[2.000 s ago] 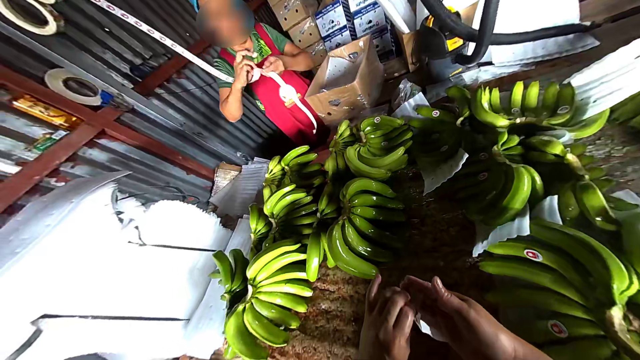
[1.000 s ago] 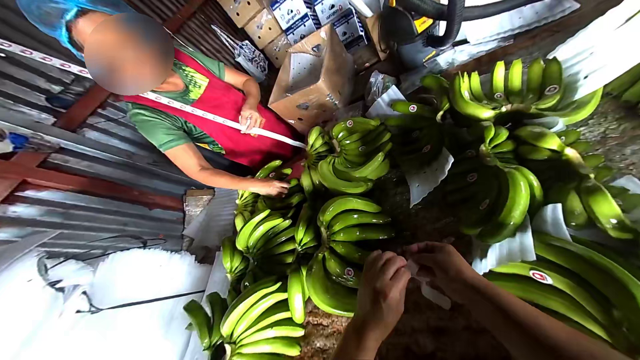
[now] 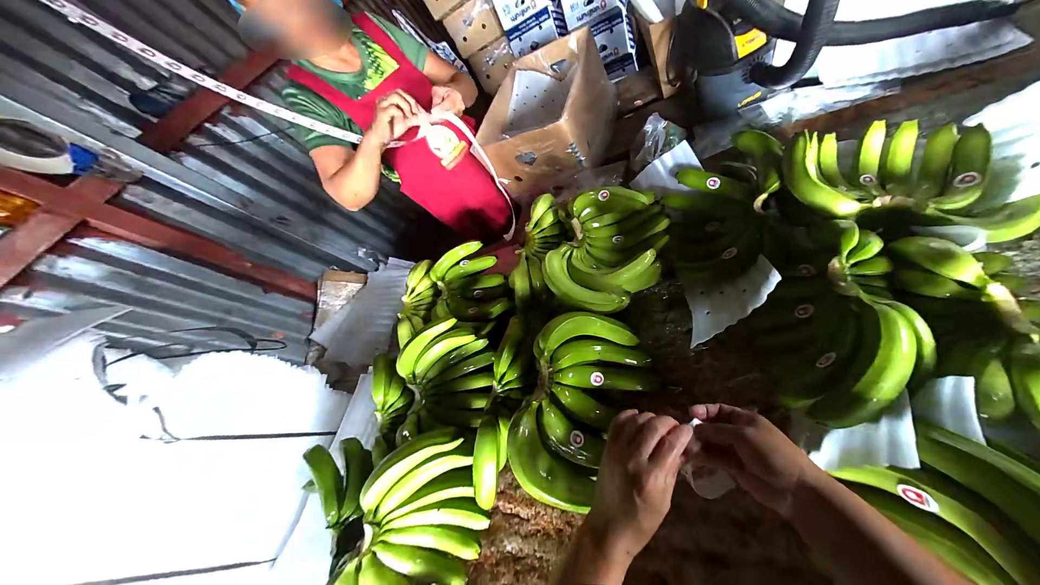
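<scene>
My left hand (image 3: 646, 455) and my right hand (image 3: 743, 455) meet at the lower middle of the head view. Between their fingertips they pinch a small whitish strip (image 3: 708, 481), perhaps sticker backing; its exact kind is unclear. Just left of my left hand lies a cluster of green bananas (image 3: 597, 378) bearing small round stickers. Right of my right hand is a large banana cluster (image 3: 934, 496), also with a sticker. Further banana clusters (image 3: 431, 504) lie to the left, and others (image 3: 886, 175) lie at the upper right.
Across the bananas stands a person in a red apron (image 3: 443, 175), both hands on a white sticker strip (image 3: 219, 88). Behind are an open cardboard box (image 3: 552, 122), stacked cartons and a machine with a black hose (image 3: 812, 49). White foam sheets (image 3: 727, 301) lie between clusters.
The co-worker's hand, at the bananas one second ago, is now raised to the sticker strip with the other hand. My hands stay close together on the whitish strip.
</scene>
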